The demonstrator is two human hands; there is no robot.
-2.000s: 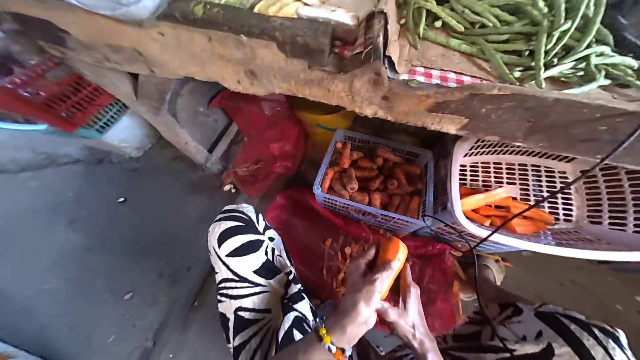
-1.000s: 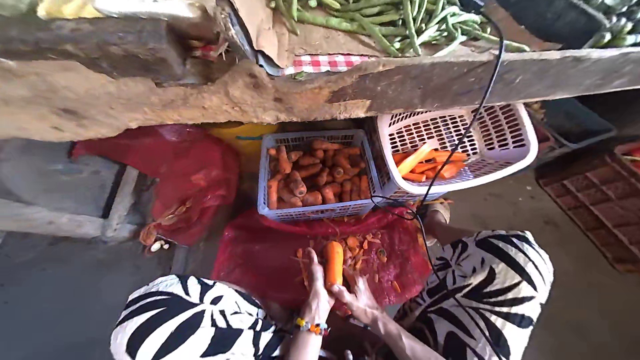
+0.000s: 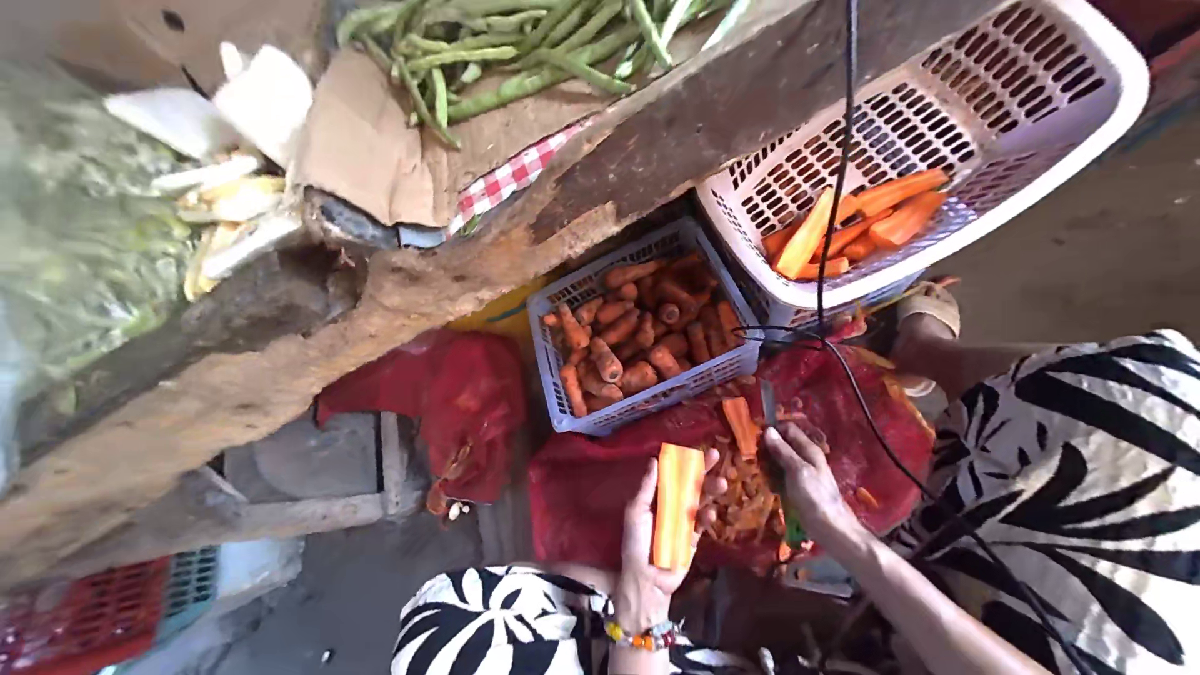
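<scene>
My left hand (image 3: 653,548), with a beaded bracelet at the wrist, holds a peeled carrot piece (image 3: 678,506) with a flat cut face. To its right, my right hand (image 3: 808,478) holds a knife (image 3: 769,405), its blade pointing away from me; fingers hide part of it. A cut carrot slice (image 3: 742,427) is beside the blade, over the red mesh sack (image 3: 586,502). Carrot peelings (image 3: 747,497) lie on the sack between the hands. Unpeeled carrots (image 3: 640,328) fill a blue-grey plastic crate (image 3: 647,401). Peeled carrot pieces (image 3: 877,220) lie in a white plastic basket (image 3: 1008,211).
A rough wooden beam (image 3: 412,300) edges the stall, with green beans (image 3: 525,56) on cardboard (image 3: 361,141) above. A black cable (image 3: 847,169) hangs across the basket and sack. Another red sack (image 3: 473,403) lies left of the crate. A red crate (image 3: 89,614) stands at lower left.
The hands were together around the carrot; now they are apart, with the knife plainly visible in my right hand. The carrot shows a flat cut face, and a slice lies beside the blade. The view has turned.
</scene>
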